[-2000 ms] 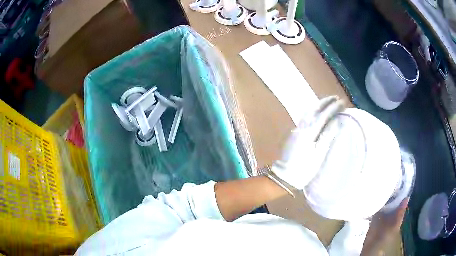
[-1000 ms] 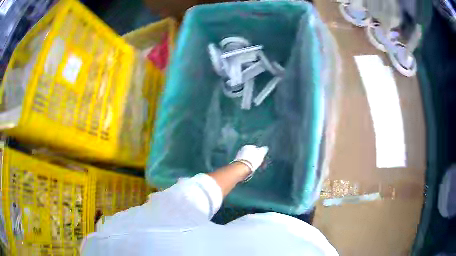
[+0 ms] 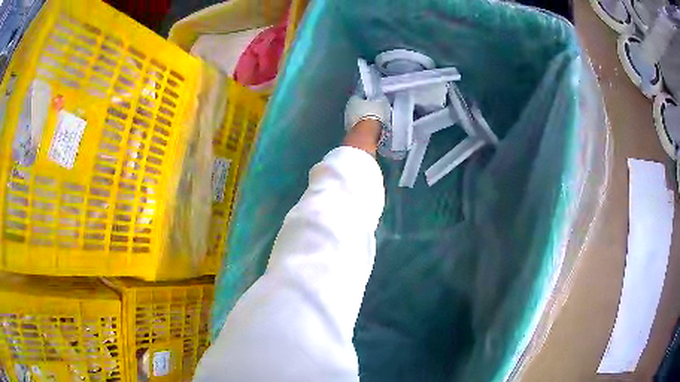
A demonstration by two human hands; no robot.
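Note:
Several white disc-and-stem parts (image 3: 403, 116) lie in a loose heap at the far end of the deep teal bin (image 3: 522, 201). My gloved left hand (image 3: 368, 110) reaches down into the bin and is at the left side of the heap, touching or very near an upright part there. Its fingers are hidden by the glove's back and the parts, so I cannot tell if they hold one. My right hand is out of the picture.
Yellow slotted crates (image 3: 97, 157) are stacked left of the bin, with a red item (image 3: 261, 58) in one behind. Clear liner film wrinkles over the bin's right rim. The cardboard-covered bench (image 3: 578, 328) on the right carries a white strip (image 3: 643, 261) and standing disc-and-stem parts (image 3: 641, 63).
My left hand left the white round tank on the bench, went into the bin's near part, then moved forward to the heap. The view has swung left. The white tank is out of view.

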